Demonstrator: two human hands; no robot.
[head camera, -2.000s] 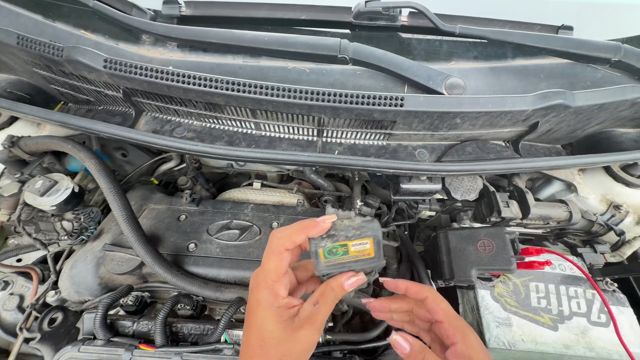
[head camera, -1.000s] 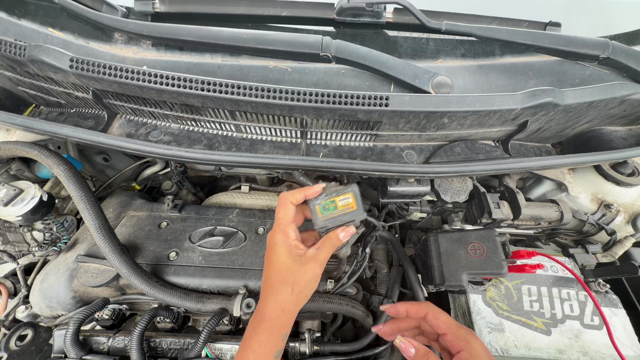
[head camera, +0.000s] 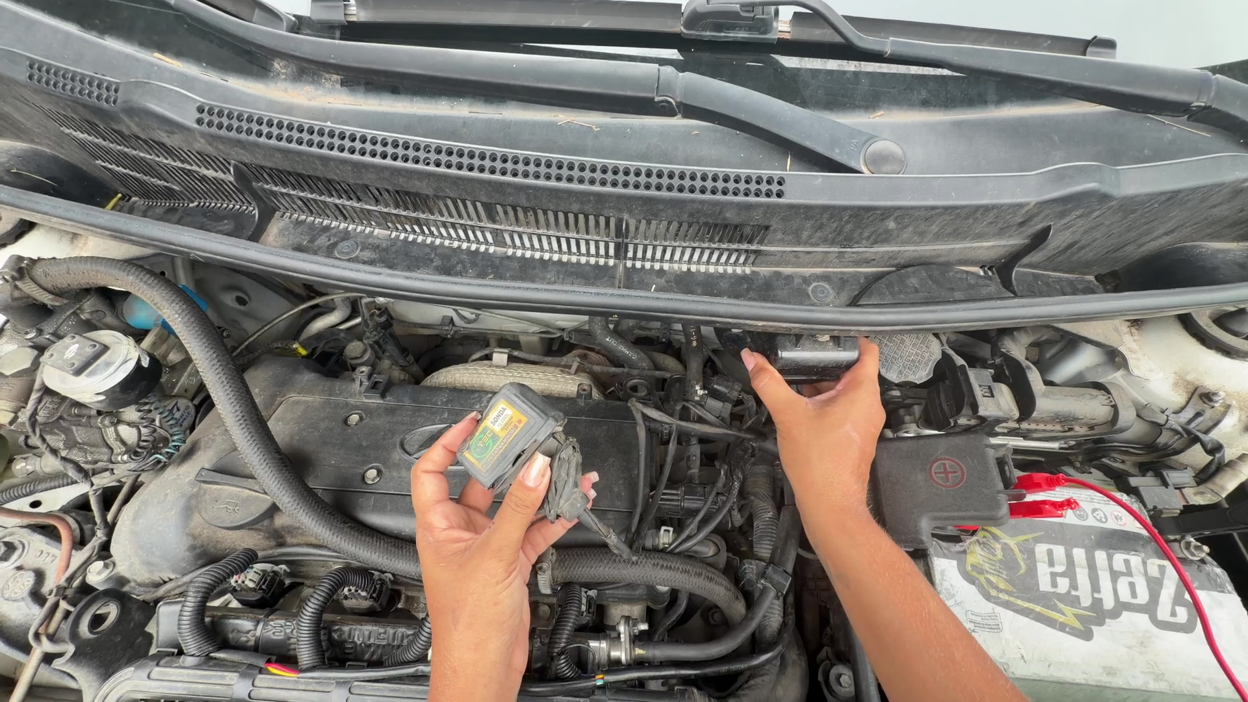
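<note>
My left hand holds a small black electronic module with a yellow and green label, raised over the plastic engine cover. A plug and wiring harness hang from the module's right side, beside my left thumb. At the rear of the engine bay, under the cowl edge, my right hand grips a black box-shaped part between thumb and fingers. Its lower side is hidden behind the hand.
A white-topped car battery stands at the right, with a red clip and red cable at its black terminal cover. A thick hose crosses the engine cover. Wiper arms lie above the cowl.
My right hand has moved from low beside the hoses up to the black part at the rear. My left hand still holds the module, now turned and tilted, with its plug in sight.
</note>
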